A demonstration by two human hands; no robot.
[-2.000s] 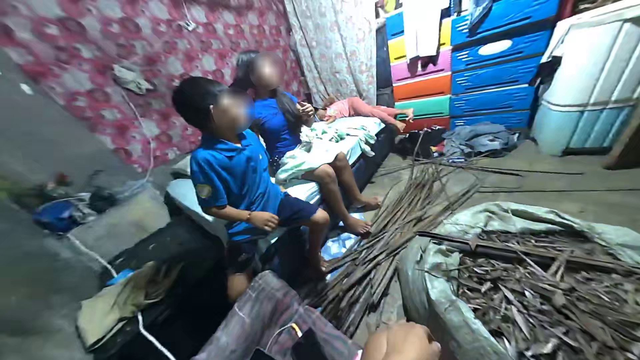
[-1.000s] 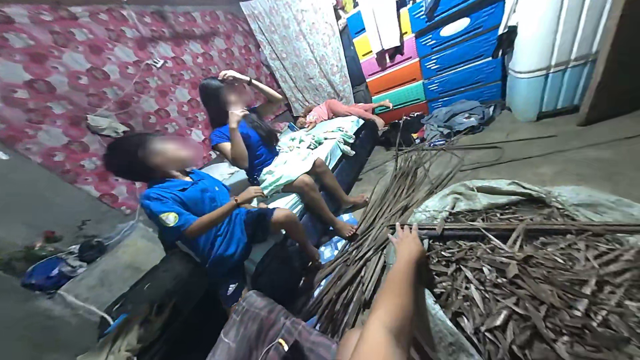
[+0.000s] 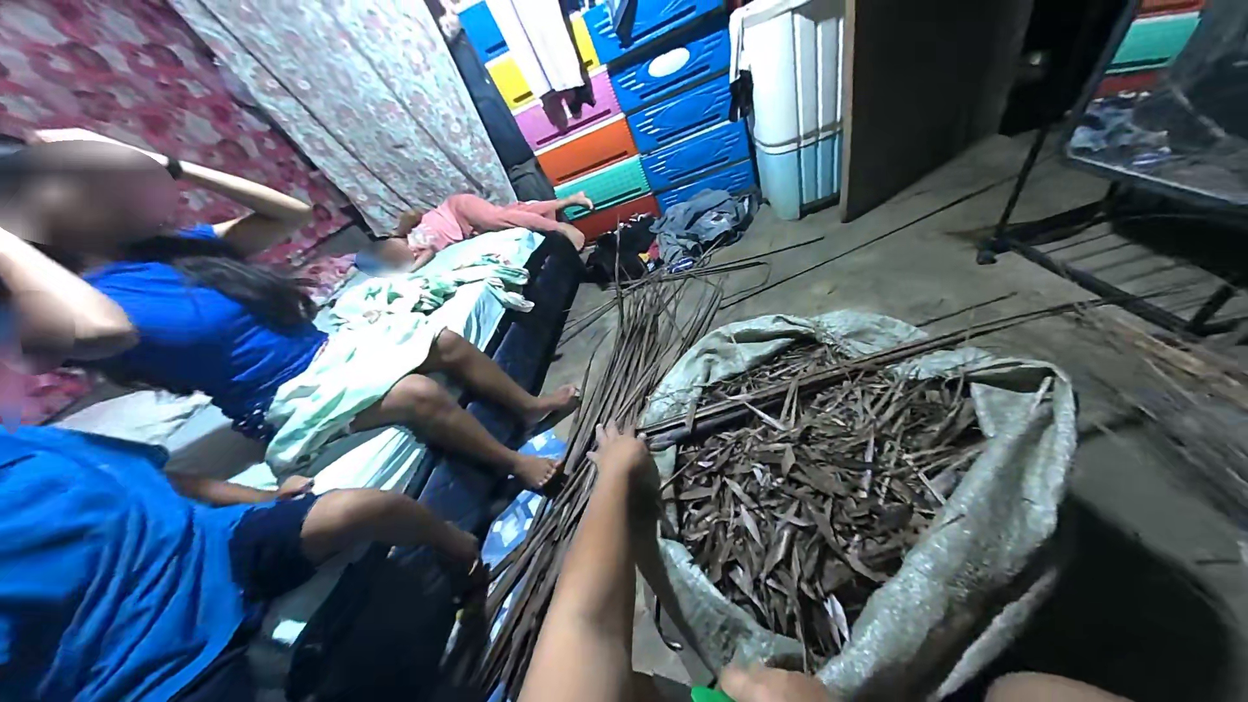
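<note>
My left hand reaches forward to the near end of long dark stalks that lie across an open woven sack; whether its fingers grip them is unclear. Beside it, a loose bundle of long, thin dried strips runs along the floor by the bed. Short, dry brown leaf pieces fill the sack. At the bottom edge my right hand, partly out of view, is closed round a green handle. A long narrow piece, a blade or a strip, slants up from there toward my left wrist.
Two people in blue shirts sit on the bed at left; another person in pink lies farther back. Coloured drawers, clothes on the floor and a white container stand behind. A metal-framed rack is at right.
The view has swung to the right and closer to the sack. The left hand, low in the frame earlier, has reached forward to the stalks. The green handle now shows at the bottom.
</note>
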